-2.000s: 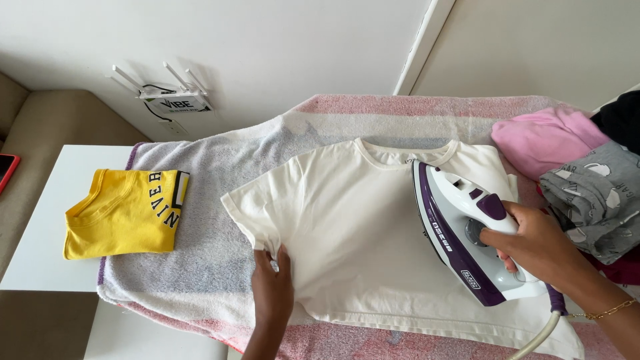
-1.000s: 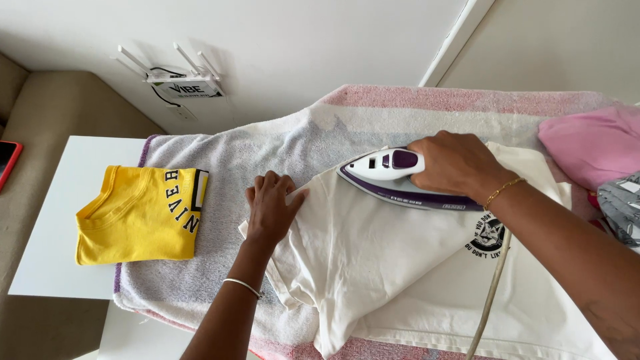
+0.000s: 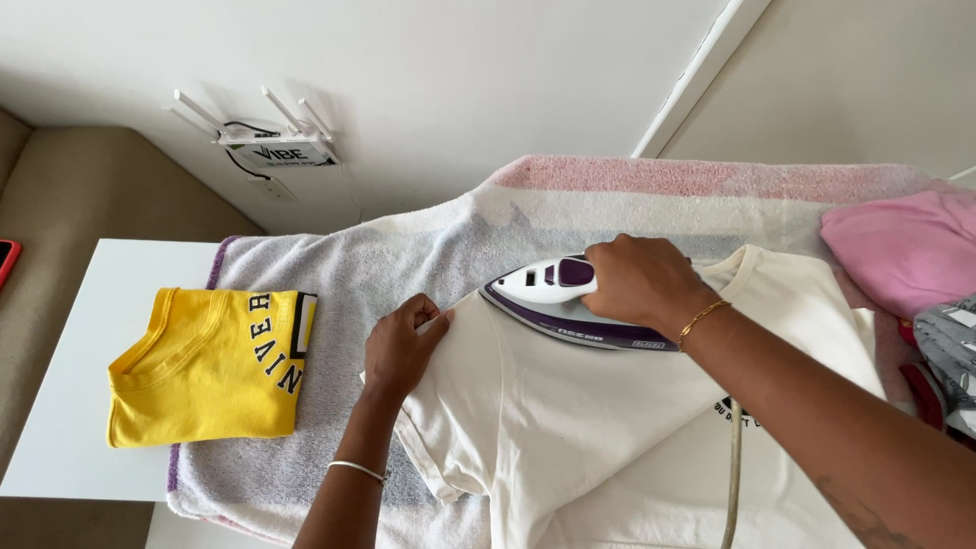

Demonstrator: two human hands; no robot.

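Note:
A cream T-shirt (image 3: 595, 412) lies spread on a striped towel (image 3: 412, 244), with a dark print partly hidden under my right forearm. My right hand (image 3: 644, 278) grips the handle of a white and purple clothes iron (image 3: 564, 316), whose soleplate rests on the shirt near its shoulder, tip pointing left. Its cord hangs down below my wrist. With bent fingers, my left hand (image 3: 404, 347) pinches the shirt's edge at the sleeve, just left of the iron's tip. A folded yellow T-shirt (image 3: 206, 366) with printed letters lies at the left.
A white tabletop (image 3: 76, 366) extends under the towel's left end. Pink cloth (image 3: 907, 248) and grey patterned cloth (image 3: 949, 343) are heaped at the right. A white router (image 3: 278, 149) with antennas is on the wall. A red-edged phone (image 3: 8, 259) lies on a beige sofa (image 3: 99, 183).
The shirt has shifted from its first layout, and its dark print has come into view. My left hand, lying spread one second ago, now pinches the sleeve. The iron has moved left toward the shoulder since the first frame.

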